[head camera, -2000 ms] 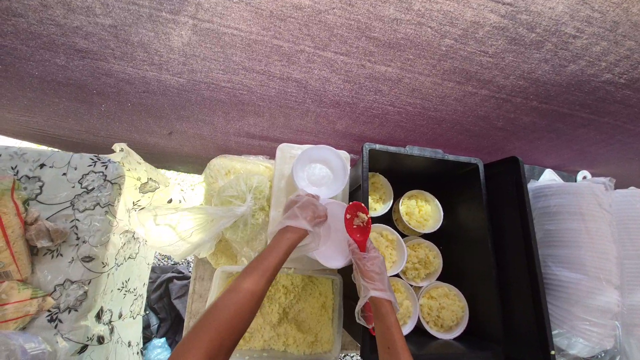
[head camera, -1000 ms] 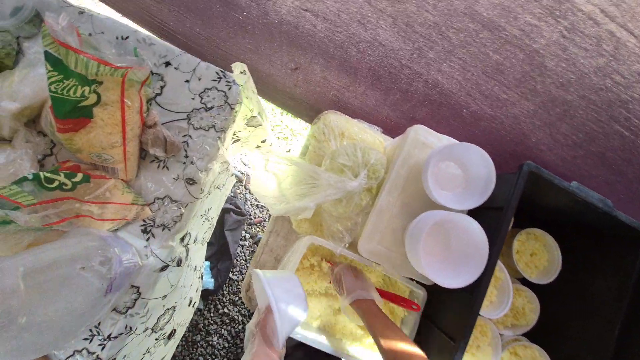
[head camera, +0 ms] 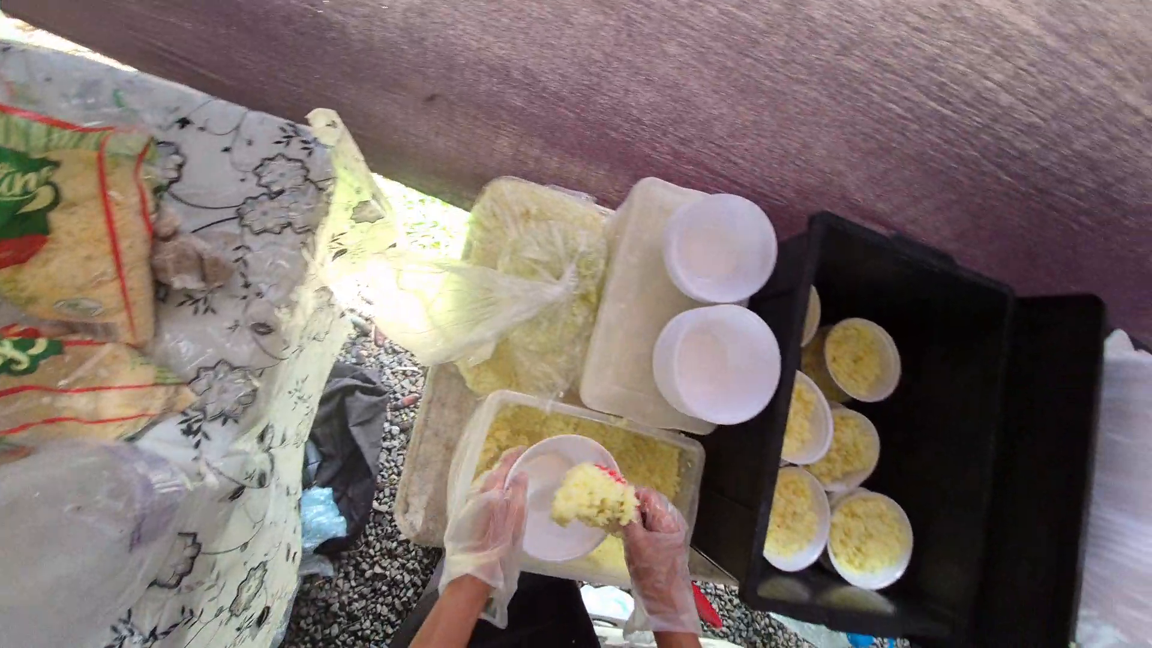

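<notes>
My left hand [head camera: 486, 522], in a clear plastic glove, holds a white round tub [head camera: 544, 531] by its left side. My right hand [head camera: 655, 531], gloved too, grips a red spoon [head camera: 706, 605] whose bowl carries a heap of yellow crumbly food [head camera: 594, 495] over the tub. Beneath them is a rectangular plastic container [head camera: 693, 459] of the same yellow food. Stacked white tubs [head camera: 717, 364] and another stack [head camera: 720, 247] rest on a closed pale container to the upper right. Several filled tubs [head camera: 868, 540] sit inside the black crate at the right.
The black crate's wall [head camera: 909, 255] borders the work area. A clear bag [head camera: 477, 301] lies over a container of yellow food [head camera: 540, 198]. At left, a floral tablecloth [head camera: 270, 297] bears printed food bags [head camera: 72, 234]. Gravel [head camera: 360, 576] shows below, with a purple-brown fabric wall [head camera: 630, 99] behind.
The right hand has lifted the spoon, now heaped, out of the food container. The left hand has brought the tub from the container's left side to over it. The view has shifted.
</notes>
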